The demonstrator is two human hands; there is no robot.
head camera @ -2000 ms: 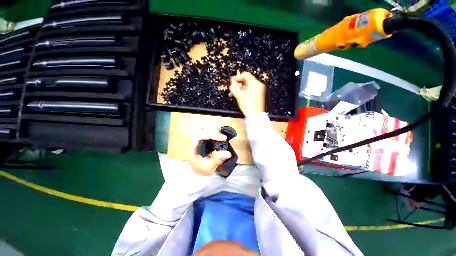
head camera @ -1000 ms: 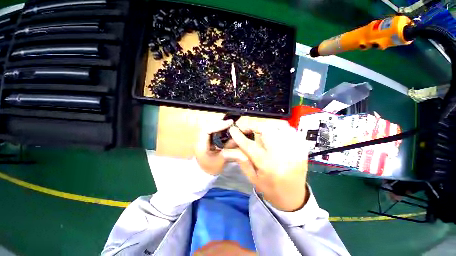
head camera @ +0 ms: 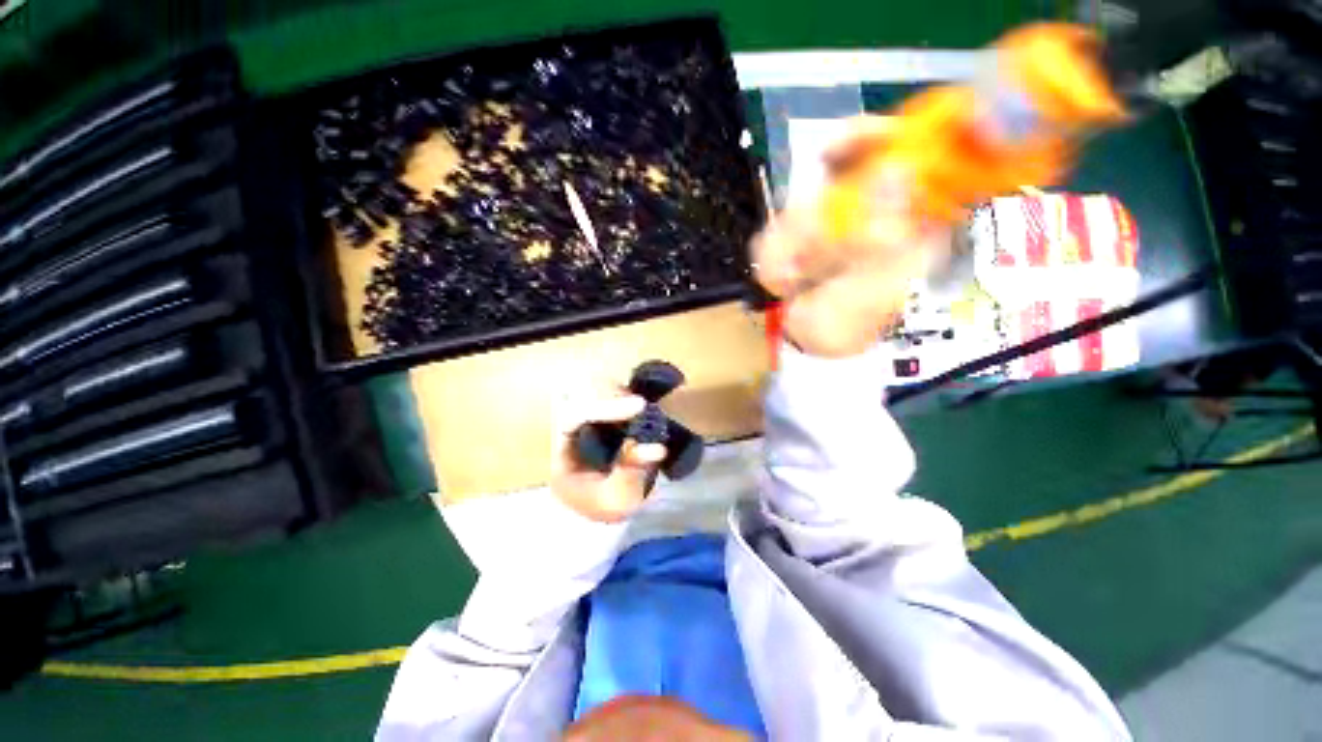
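Observation:
My left hand [head camera: 597,471] holds a black housing [head camera: 655,428] above the tan work board, with its end facing up and a dark curved piece at its top. My right hand [head camera: 848,276] is blurred and is closed around the orange electric screwdriver [head camera: 1000,123], right of the parts tray. The screwdriver is blurred too, and its tip cannot be made out. The parts tray [head camera: 544,322] holds a heap of small black plastic parts [head camera: 479,268]. Pale tweezers or a pick [head camera: 583,218] lie on the heap.
The black blister tray [head camera: 276,377] with long glossy tubes is at the left. The red and white screw feeder [head camera: 1066,276] is at the right, partly behind my right hand, with a black cable [head camera: 1066,336] crossing it. The tan work board [head camera: 493,420] lies before my body.
My right hand has left the housing and moved right, taking hold of the screwdriver. My left hand still holds the housing. The view has turned, so the trays appear tilted and shifted left.

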